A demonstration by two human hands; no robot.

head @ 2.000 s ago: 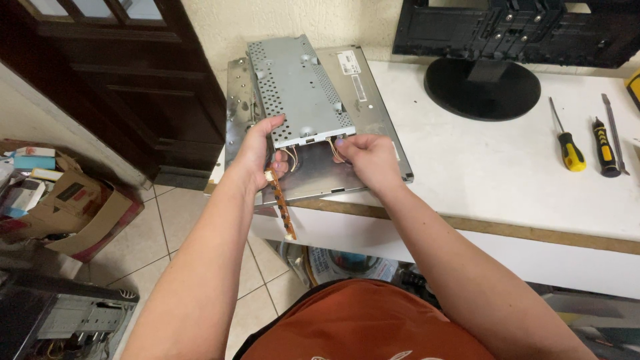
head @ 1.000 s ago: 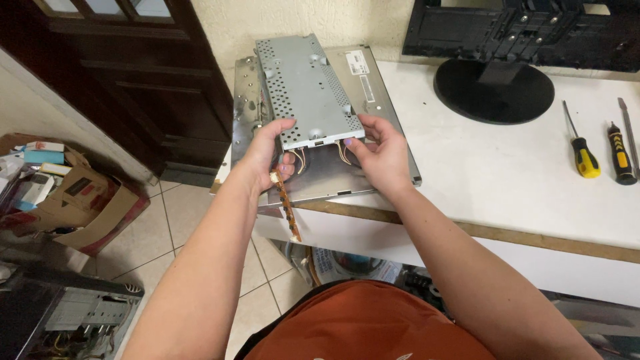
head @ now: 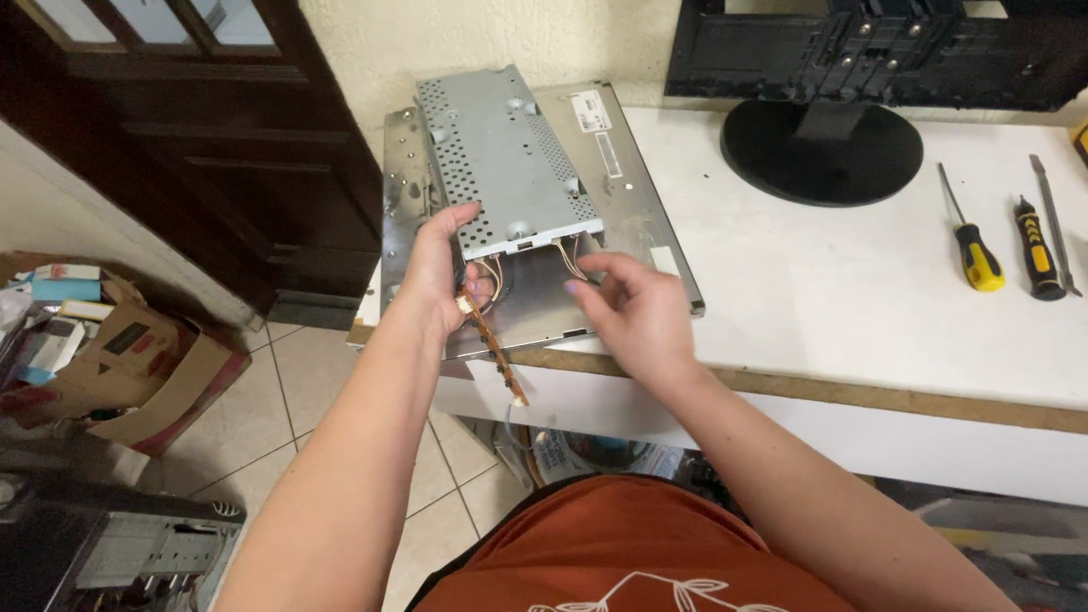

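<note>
My left hand (head: 446,272) grips the near left corner of a perforated grey metal housing (head: 501,161), tilted above the back of an LCD panel (head: 629,204). Thin cables (head: 571,259) come out from under the housing's near edge on both sides. A narrow brown circuit board strip (head: 499,355) with a white connector hangs below my left fingers. My right hand (head: 637,310) is at the right-hand cables, thumb and forefinger close to them; whether it pinches one cannot be told.
On the white worktop (head: 816,297) stand a black monitor stand base (head: 820,157) and frame (head: 765,59). To the right lie a yellow-black screwdriver (head: 979,259), a second yellow-black tool (head: 1039,255) and a metal pry bar (head: 1054,221). A cardboard box (head: 170,374) and an open computer case (head: 153,552) are at left.
My right hand was touching the housing's near right corner one second ago; it has moved off it, down to the cables. My left hand keeps its hold on the housing.
</note>
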